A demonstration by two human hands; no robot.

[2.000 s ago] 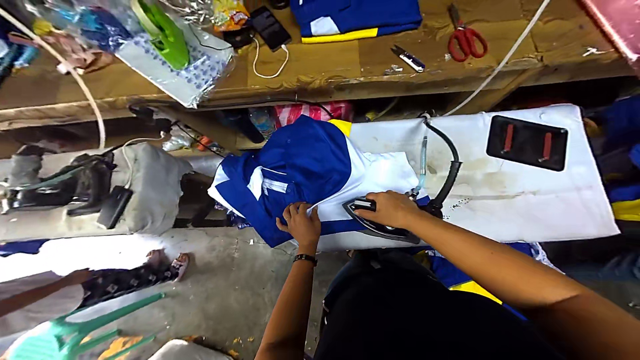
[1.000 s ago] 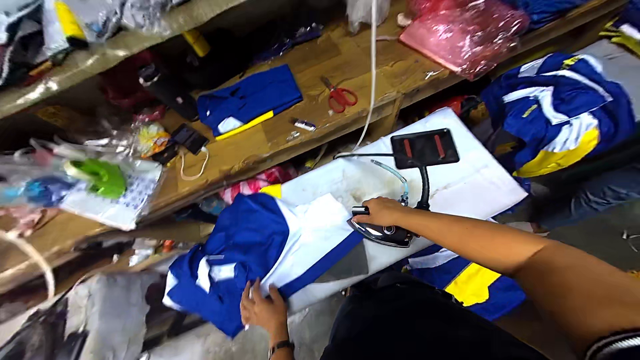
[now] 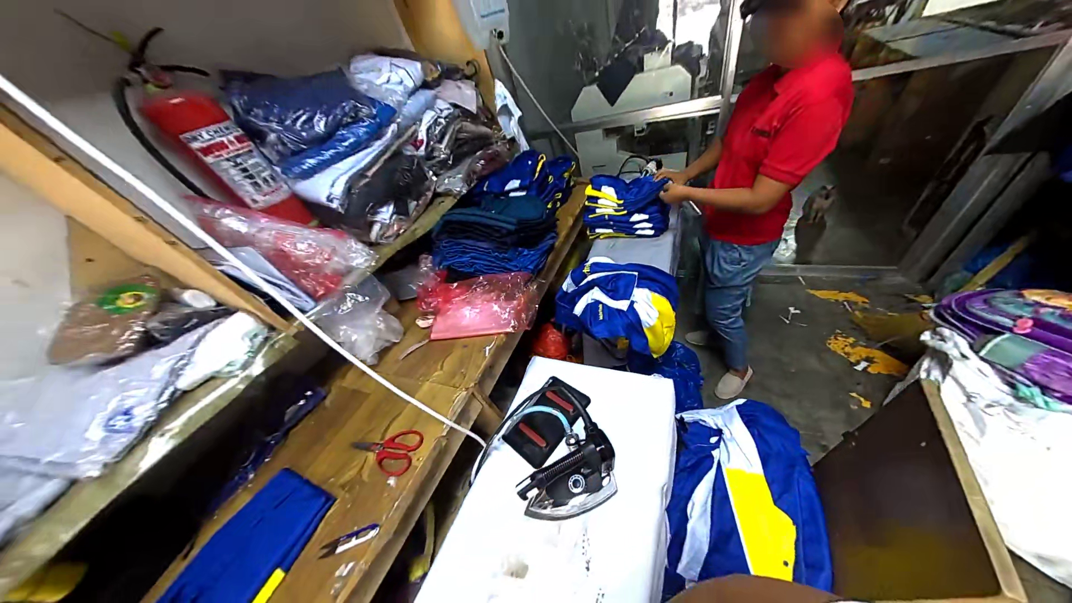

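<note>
Neither of my hands shows; only a sliver of what looks like my arm [image 3: 758, 590] crosses the bottom edge. A black steam iron [image 3: 571, 477] with a metal soleplate sits on the white-covered ironing table [image 3: 536, 544], its hose and cord looping behind it. Partly under that loop lies a black iron rest [image 3: 544, 425] with red strips. A blue, white and yellow garment [image 3: 745, 502] hangs or lies beside the table's right side. More such garments [image 3: 618, 303] are heaped beyond the table's far end.
Red-handled scissors [image 3: 396, 452], thread snips [image 3: 349, 541] and a folded blue garment [image 3: 251, 536] lie on the wooden bench [image 3: 427, 394]. A white cord [image 3: 335, 345] crosses the view. A person in red [image 3: 779, 142] handles a garment stack [image 3: 624, 205]. A wooden-edged panel [image 3: 913, 494] stands right.
The view has swung far to the right. My right hand, on the iron one second ago, is out of view, and the iron now stands by the black rest. My left hand has left the view too.
</note>
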